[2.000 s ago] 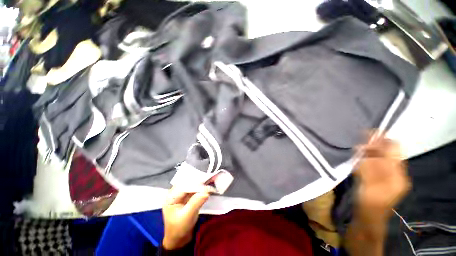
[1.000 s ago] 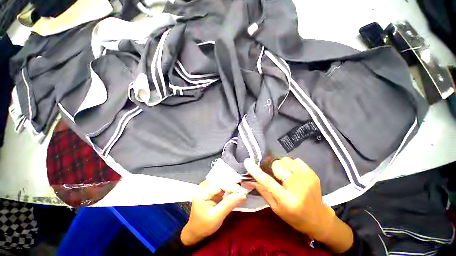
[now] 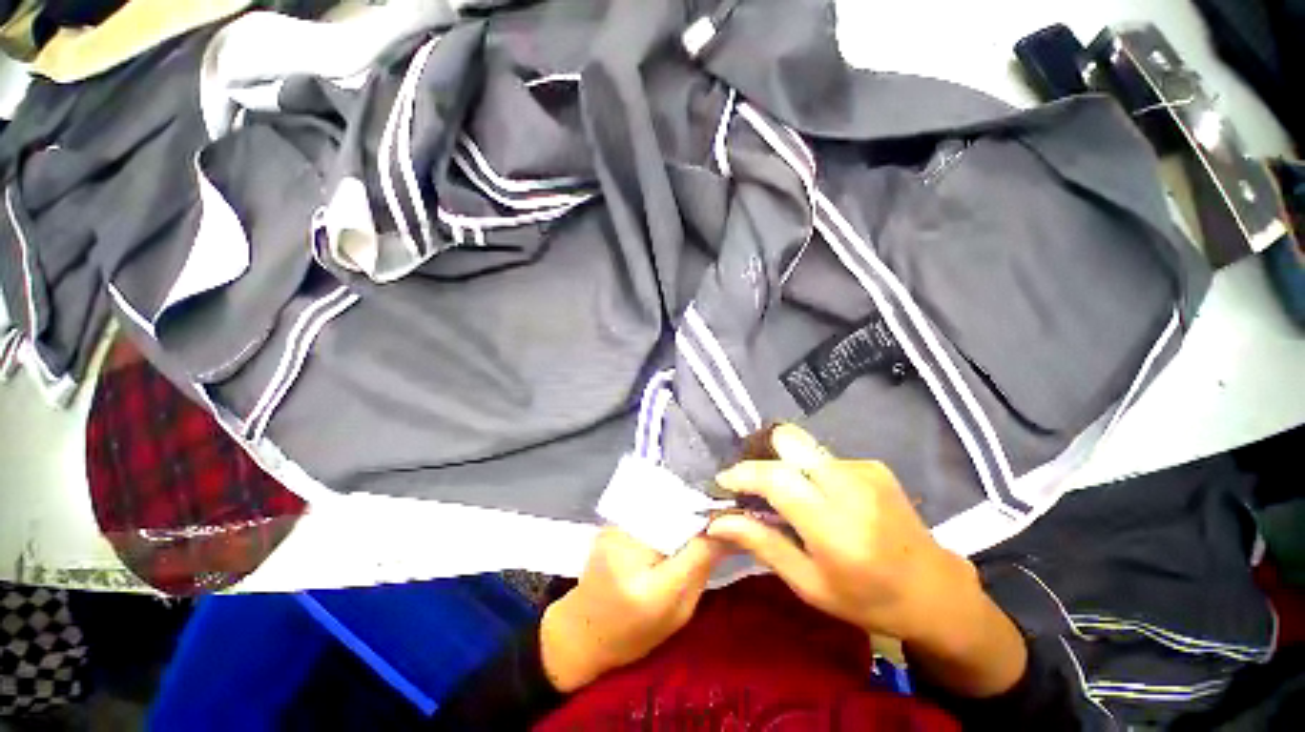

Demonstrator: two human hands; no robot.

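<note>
A grey garment with double white binding lines lies spread on the table. Its sleeve runs down to the near edge and ends in a white cuff end. My left hand pinches this white end from below. My right hand is beside it, thumb and fingers closed on the same end, with a dark band on a finger. A needle or thread between the fingertips cannot be made out. A black label lies on the garment above my right hand.
A red plaid round pad is at the left table edge. A clear plastic box and a dark object are at the far right. Dark grey garments lie below right. More grey and cream pieces lie far left.
My right hand came in from the right to meet my left at the white end. Since then both hands stay together there, and the view has shifted slightly.
</note>
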